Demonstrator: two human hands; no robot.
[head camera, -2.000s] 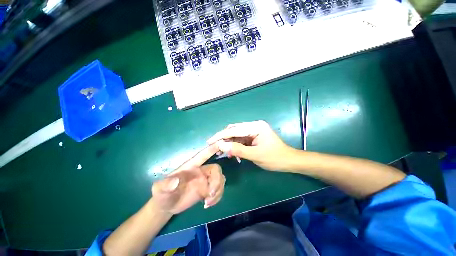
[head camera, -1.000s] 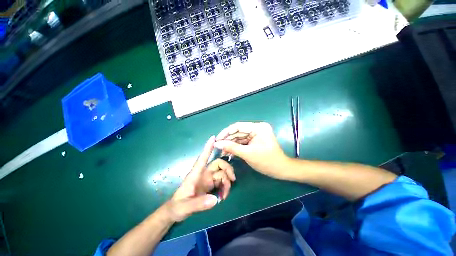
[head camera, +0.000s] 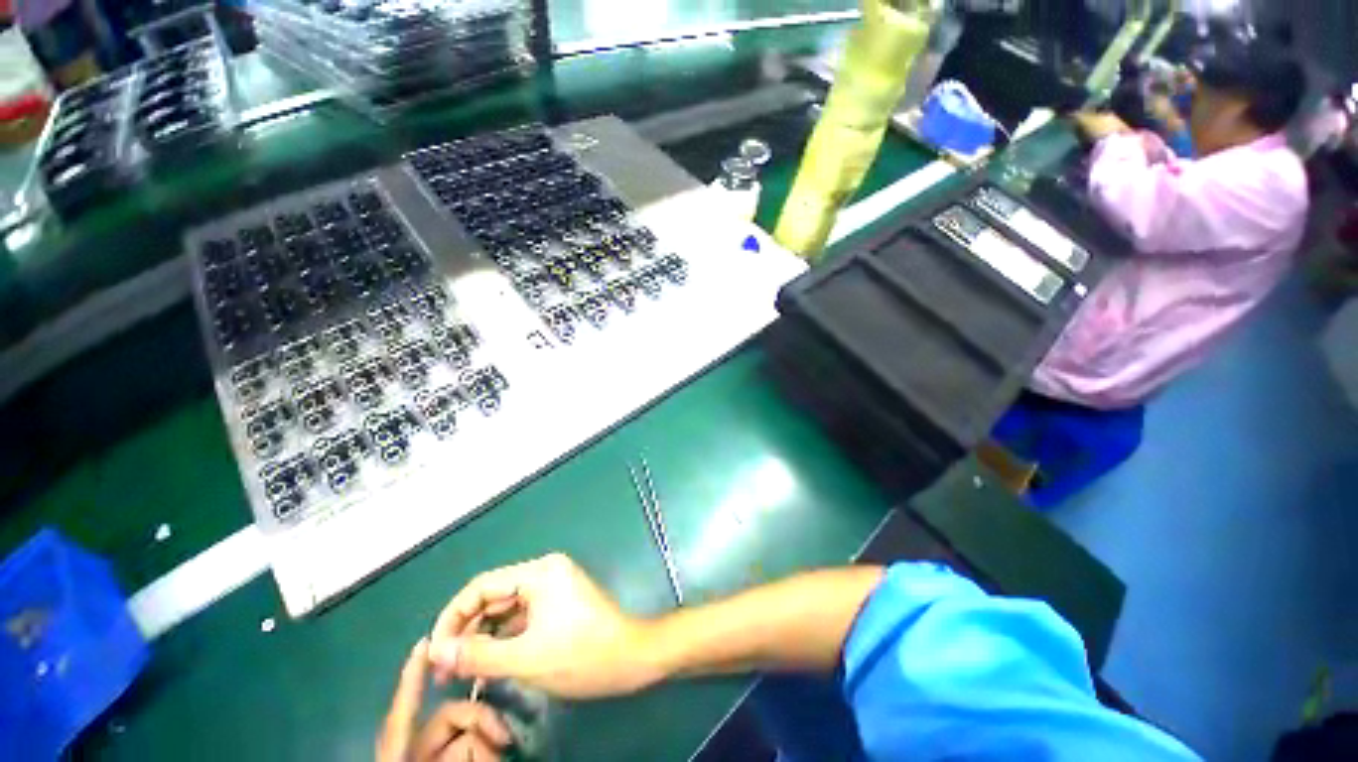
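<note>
My right hand (head camera: 544, 628) is above the green bench at the bottom, thumb and index fingertips pinched together. My left hand (head camera: 432, 725) is cut off by the bottom edge, its raised index fingertip meeting the right fingertips. Something thin and small shows below the pinch; I cannot tell what it is. Silver tweezers (head camera: 657, 530) lie on the green bench behind my right wrist. Two blister trays of small black modules, a left one (head camera: 358, 390) and a right one (head camera: 554, 246), lie on the white board (head camera: 633, 380).
A blue parts bin (head camera: 63, 643) stands at the lower left. A stacked black foam tray (head camera: 894, 335) at the right holds two phone housings (head camera: 1001, 256). A yellow-wrapped post (head camera: 852, 127) and small bottle (head camera: 740, 167) stand behind. A person in pink (head camera: 1191, 223) sits at the right.
The view has swung up and right, bringing in the foam trays, post and person. My left hand is now mostly out of the picture. Both hands' fingertips still meet.
</note>
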